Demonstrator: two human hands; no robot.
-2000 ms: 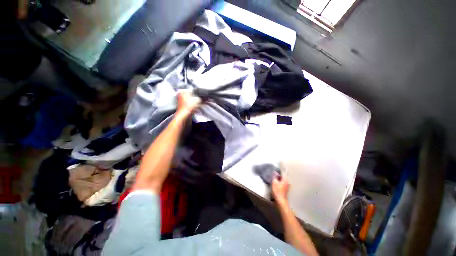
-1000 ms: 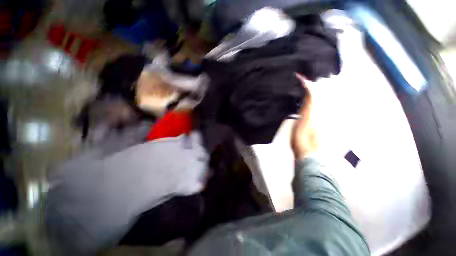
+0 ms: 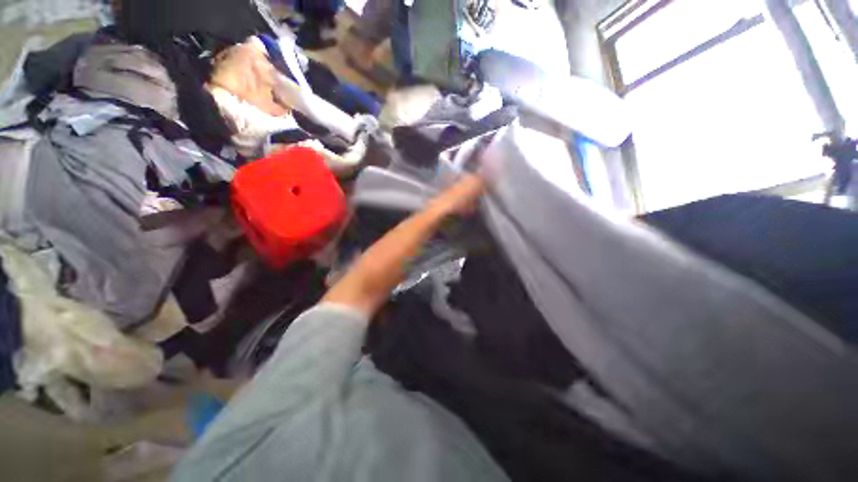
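Observation:
A large grey fabric (image 3: 611, 292) stretches in a long swathe from the centre to the lower right. My left hand (image 3: 475, 184) is blurred and grips its upper edge near the centre; the fingers are partly hidden by the cloth. Black fabric (image 3: 499, 329) lies below and beside the grey fabric, in front of my body. My right hand is not in view.
A red plastic stool (image 3: 292, 198) stands left of my forearm. Heaped grey fabric scraps (image 3: 99, 207) and pale translucent material (image 3: 80, 325) lie at the left. A dark blue-black surface (image 3: 771, 249) is at the right, below a bright window (image 3: 710, 104).
The view has swung, bringing the stool and scraps nearer the centre and the window into view. The white table top has left view. The grey fabric now spans the right side, held by my left hand.

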